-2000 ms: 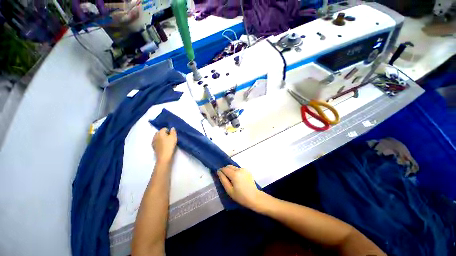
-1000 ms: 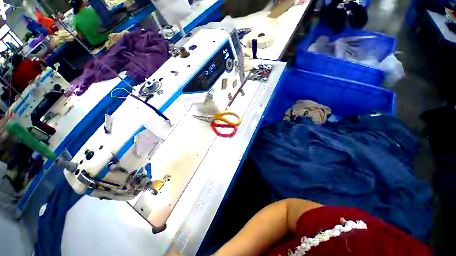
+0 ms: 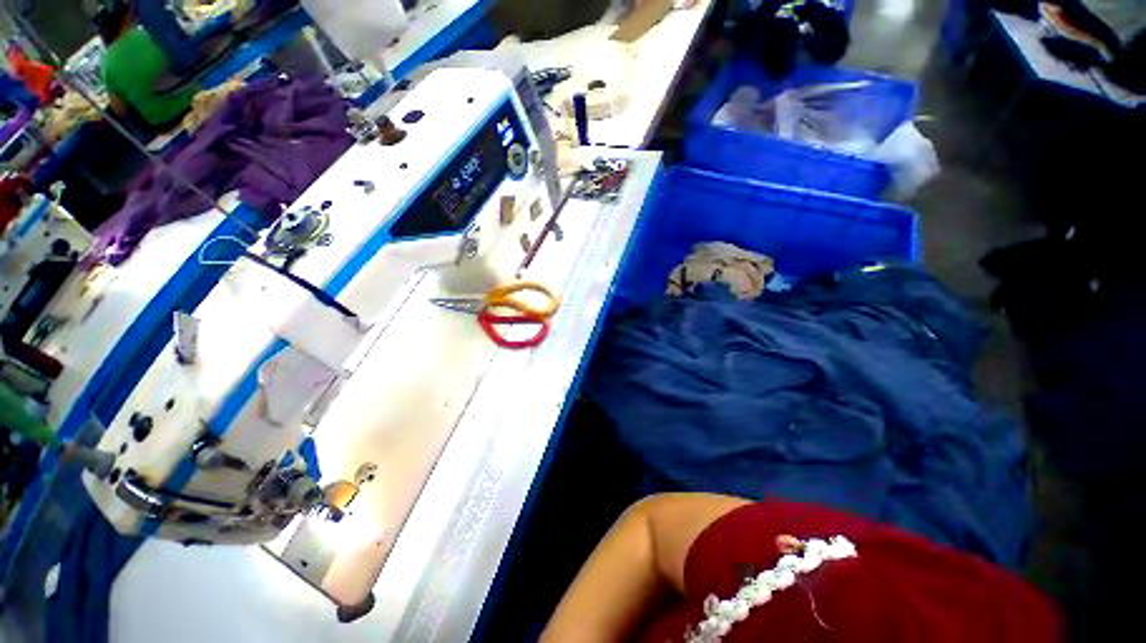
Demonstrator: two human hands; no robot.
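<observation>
Neither of my hands is in view; only my bent arm and a red sleeve with white trim show at the bottom edge. The white sewing machine [image 3: 365, 251] with blue stripes stands in front of me. Its presser foot area [image 3: 302, 496] is at the lower left. Scissors [image 3: 513, 314] with a red and a yellow loop lie on the white table [image 3: 434, 502]. A large pile of blue cloth [image 3: 804, 389] is heaped at the right. More blue cloth [image 3: 88, 578] shows at the lower left edge.
Blue crates [image 3: 785, 220] stand beyond the table's right end, one holding white plastic [image 3: 829, 119]. A beige scrap [image 3: 719, 270] lies by the blue pile. Purple cloth [image 3: 258, 145] is on the table behind. A person in green [image 3: 138, 75] is at the upper left.
The view has swung right towards the cloth pile and crates. Both hands and the blue piece they held on the table have left the picture.
</observation>
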